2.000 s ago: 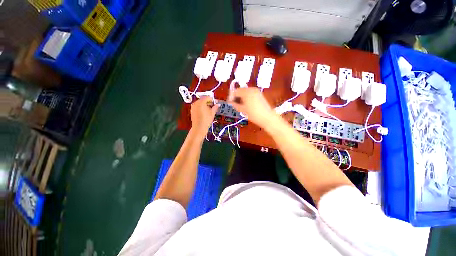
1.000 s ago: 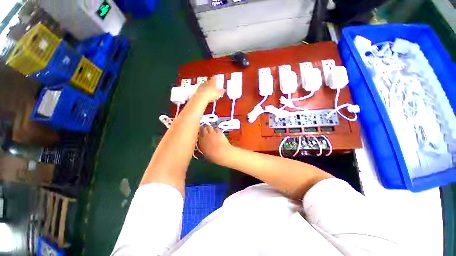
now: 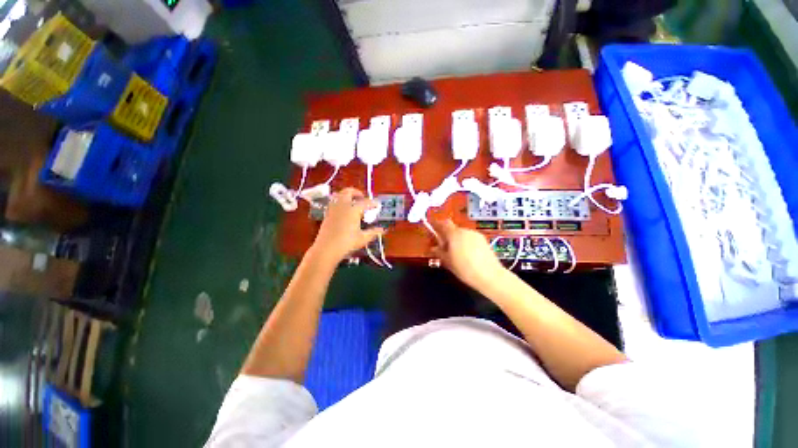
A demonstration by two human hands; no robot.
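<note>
White power adapters [image 3: 408,142] sit in the row of upright outlets across the red-brown board [image 3: 350,101]. Their thin white output cables hang toward the worker in bundles. My left hand [image 3: 343,226] is over the left grey socket strip [image 3: 391,206], with a white cable bundle [image 3: 371,213] at its fingers; its fingertips partly hide the strip. My right hand [image 3: 462,252] is right of it, low on the board between the two strips, its fingertips closed on the thin end of an output cable [image 3: 426,219]. The cable's plug is hidden. The right strip [image 3: 525,206] shows fully.
A blue tray [image 3: 656,254] of adapters and cables stands right of the board. A black object [image 3: 419,91] lies at the board's far edge, before a grey cabinet [image 3: 446,44]. Circuit boards [image 3: 534,252] with looped wires are at the near edge. Blue crates [image 3: 109,179] stand at far left.
My left hand has come back from the adapters to the left strip. My right hand has moved right, off the left strip to the middle. A cable bundle now lies between the strips.
</note>
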